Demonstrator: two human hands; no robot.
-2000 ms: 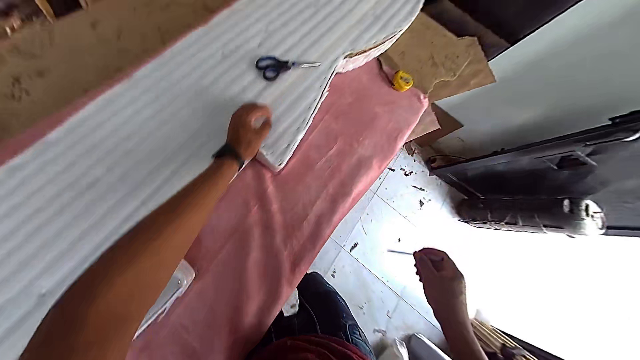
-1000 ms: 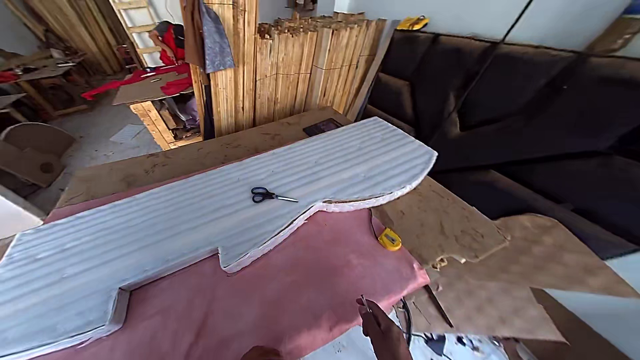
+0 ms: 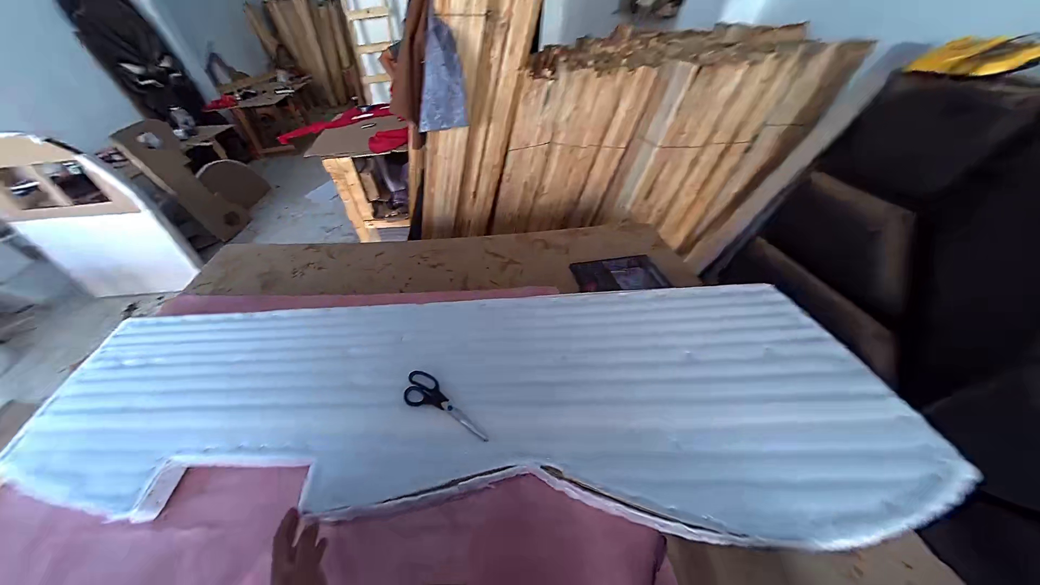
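Observation:
My left hand (image 3: 297, 552) is at the bottom edge, left of the middle, with its fingers apart over pink fabric (image 3: 479, 536). Its fingertips are close to the notch corner of a large white ribbed, padded panel (image 3: 617, 366); whether they touch it I cannot tell. The panel lies on the fabric and has a rectangular notch and a wavy near edge, where a dark gap shows in the rim. Black-handled scissors (image 3: 443, 402) rest on the panel's middle, blades slightly parted or closed, too small to tell. My right hand is out of view.
Behind the panel, a brown work table (image 3: 390, 264) bears scraps and a dark flat item (image 3: 621, 274). Wooden slats (image 3: 617, 146) stand beyond it. Dark upholstered panels (image 3: 959, 227) are at the right. A white-fronted frame (image 3: 106, 252) stands left, and a smaller table (image 3: 349, 142) holds red cloth.
The view has swung strongly. My right hand, seen earlier with a thin stick-like object, has left view. My left hand, earlier over the panel, is now by its notch. The scissors still lie on the panel.

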